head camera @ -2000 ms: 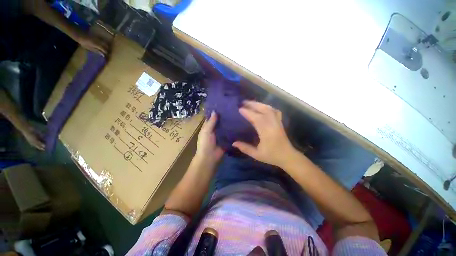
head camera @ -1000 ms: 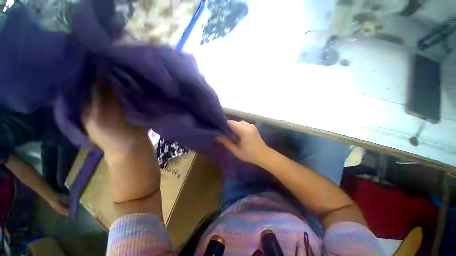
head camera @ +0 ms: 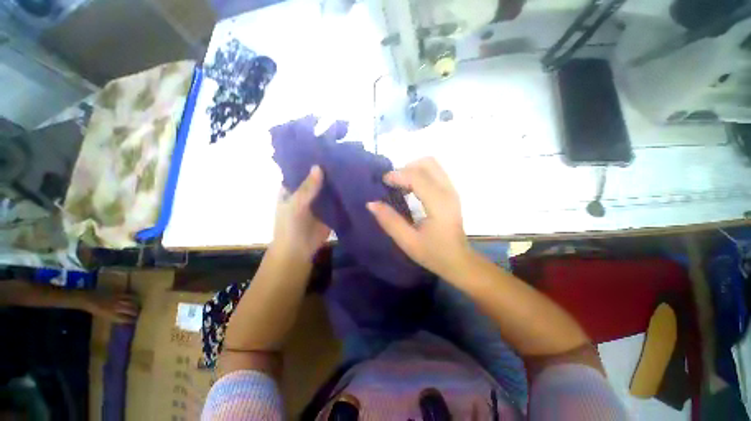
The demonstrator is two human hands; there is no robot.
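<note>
A purple fabric piece (head camera: 354, 193) lies over the front edge of the white table (head camera: 486, 197) and hangs down into my lap. My left hand (head camera: 303, 215) holds its left side, thumb on top. My right hand (head camera: 428, 210) is at its right side, with thumb and fingers on the cloth; the fingertips pinch or press a fold. A black-and-white print piece (head camera: 235, 86) lies on the table at the back left. The needle area of the sewing machine (head camera: 420, 107) is behind my right hand.
A dark phone-like rectangle (head camera: 593, 111) lies at right on the table. A blue tray rim (head camera: 177, 164) and blotched cloth (head camera: 123, 156) are at left. A carton (head camera: 169, 362) stands below left, with print cloth (head camera: 218, 321) on it. Another person's hand (head camera: 115, 306) holds a purple strip (head camera: 118, 370).
The view has swung so the table and machine are more central. My hands have brought the purple fabric from the left and lap onto the table's front edge. It is now more bunched between them.
</note>
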